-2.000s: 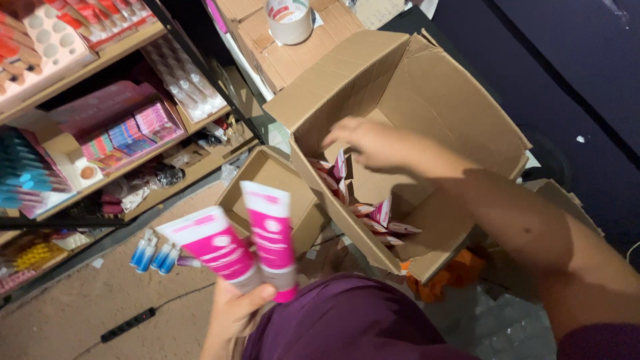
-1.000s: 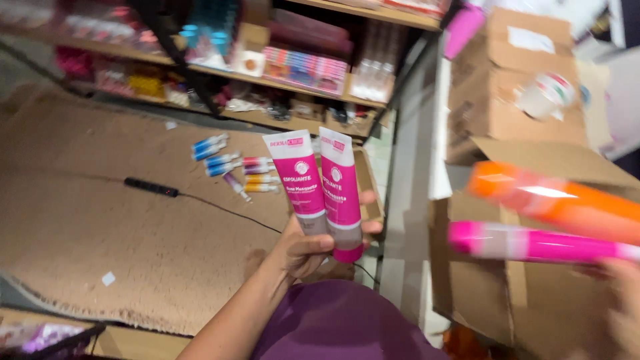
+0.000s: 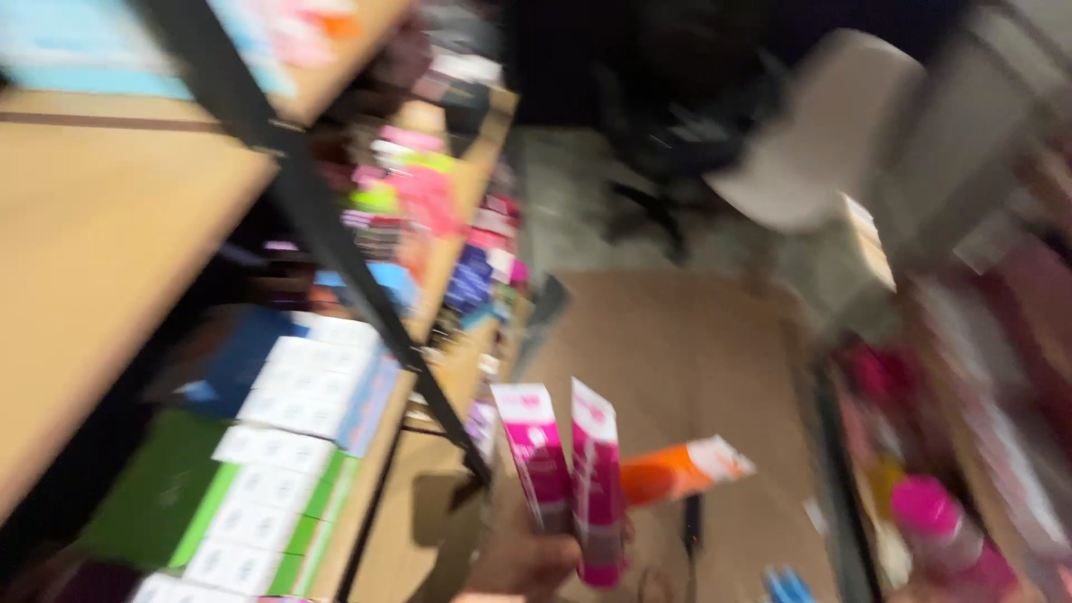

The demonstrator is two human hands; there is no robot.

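My left hand [image 3: 536, 557] is closed around two pink squeeze tubes with white crimped ends, a left one [image 3: 536, 452] and a right one [image 3: 596, 486], both upright. An orange tube [image 3: 670, 473] with a white end sticks out sideways behind them, apparently in the same hand. At the lower right edge, my right hand [image 3: 946, 582] is mostly cut off and blurred, closed on a pink tube with a bright pink cap [image 3: 925, 507].
Shelving with a black metal post [image 3: 335, 243] and white boxes [image 3: 289, 427] stands on the left. Brown matting [image 3: 720, 360] covers the floor, with a black power strip [image 3: 692, 523] on it. More shelves with blurred goods [image 3: 988, 394] line the right; a chair base [image 3: 653, 213] stands beyond.
The view has swung from the cardboard box to the shelves and aisle. My right hand reached into the box, then held an orange and a pink tube; the orange one now shows by my left hand.
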